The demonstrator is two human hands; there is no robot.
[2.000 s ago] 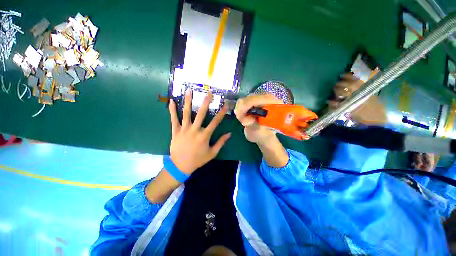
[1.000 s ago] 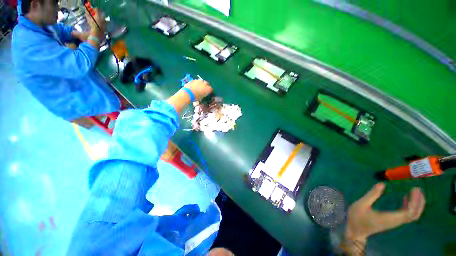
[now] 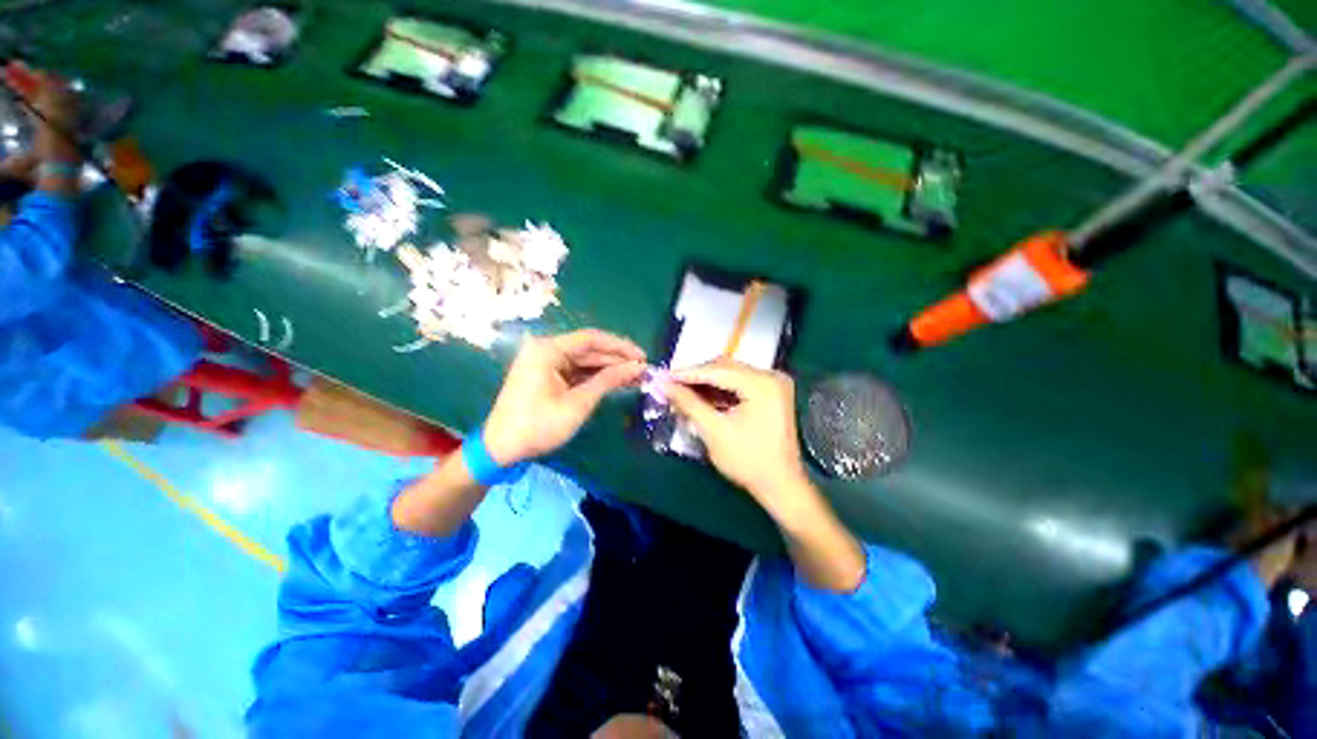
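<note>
My left hand (image 3: 556, 397), with a blue band at the wrist, and my right hand (image 3: 744, 426) meet fingertip to fingertip over the near end of the tablet unit (image 3: 705, 321). Both pinch a small pale, pinkish-white piece (image 3: 656, 383); it is too small and blurred to identify. The unit lies on the dark-green bench, silver-white inside with an orange strip. My hands partly cover its near end. The round screw dish (image 3: 857, 426) sits right of the unit. The orange electric screwdriver (image 3: 997, 295) hangs at the right, out of my hands.
A loose pile of small modules (image 3: 488, 283) lies left of the unit, with a heap of thin white pieces (image 3: 383, 210) beyond it. Waiting units (image 3: 874, 179) line the far side. A person's blue sleeve (image 3: 72, 311) is at left, another sleeve (image 3: 1184, 614) at lower right.
My left hand has come back from the piles to the unit. My right hand has moved from beside the screwdriver to meet it. The camera view has shifted.
</note>
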